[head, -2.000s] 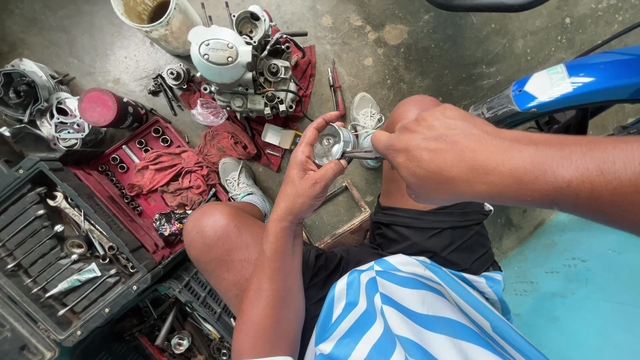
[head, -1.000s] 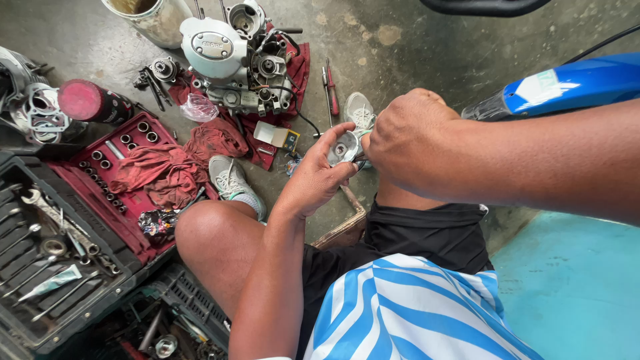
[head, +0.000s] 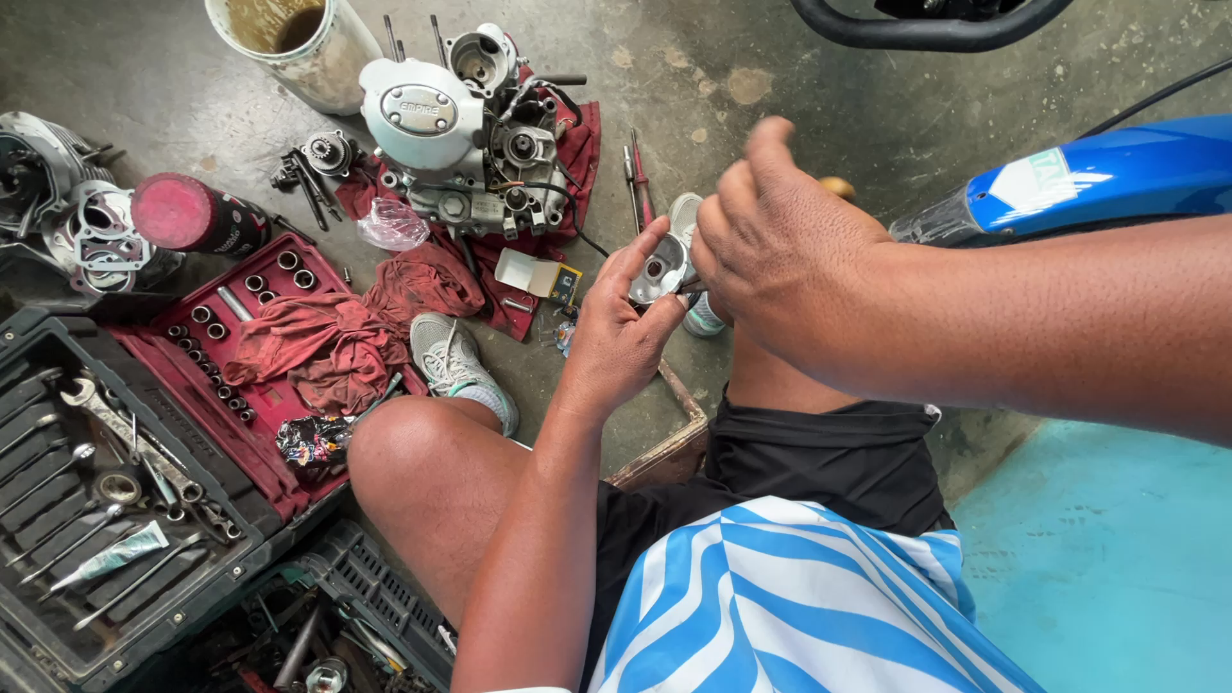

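Observation:
My left hand [head: 621, 337] grips a round silver metal engine part [head: 660, 269], its hollow side facing up, between thumb and fingers above the floor. Close against the part's right side is my right hand [head: 784, 260], its back toward the camera and thumb raised. A yellowish rounded end, perhaps a tool handle [head: 837, 187], shows beyond that hand; the fingers and most of what they hold are hidden. Ahead on the left, a motorcycle engine [head: 433, 144] stands on a red cloth.
An open tool case [head: 245, 568] with wrenches and a red socket tray [head: 279, 385] lie left. A bucket [head: 337, 67], a small open box [head: 529, 274] and a screwdriver [head: 643, 183] are ahead. A blue fender [head: 1116, 173] is right, a wooden frame [head: 664, 448] between my legs.
My right hand has turned from lying over the part's side to back up with the thumb raised. My left hand still holds the metal part.

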